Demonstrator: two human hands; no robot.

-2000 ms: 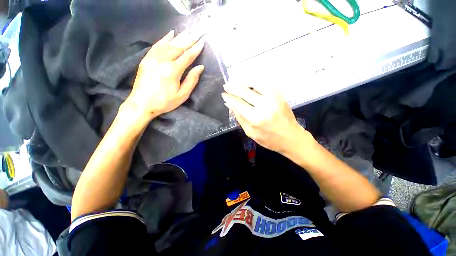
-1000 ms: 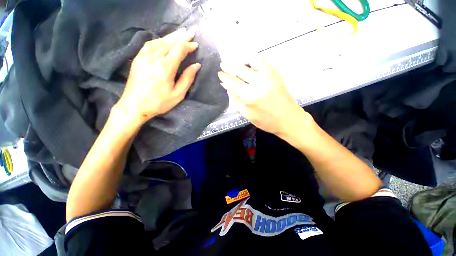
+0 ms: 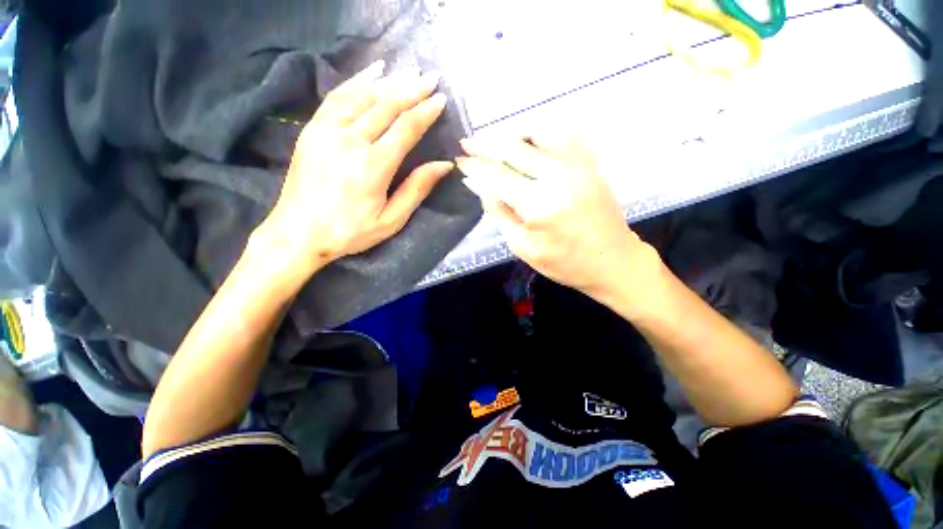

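Note:
A large dark grey cloth (image 3: 196, 114) lies bunched over the left part of the white sewing table (image 3: 641, 124) and hangs over its front edge. My left hand (image 3: 352, 176) rests palm down on the cloth with its fingers apart. My right hand (image 3: 553, 207) is at the cloth's right edge, its fingertips together there; whether they pinch the edge is hard to tell in the glare. The needle area is not clearly visible at the top edge.
Scissors with yellow and green handles (image 3: 747, 23) lie at the table's top right, with a dark tool (image 3: 900, 26) beyond. A measuring scale runs along the front edge. Grey and black cloth (image 3: 827, 269) lies below right. Another person's arm (image 3: 16, 403) shows at the left.
My left hand has shifted right, its thumb now close to my right fingertips. The table and scissors appear slightly further right in view, and the metal machine part at the top has mostly left view.

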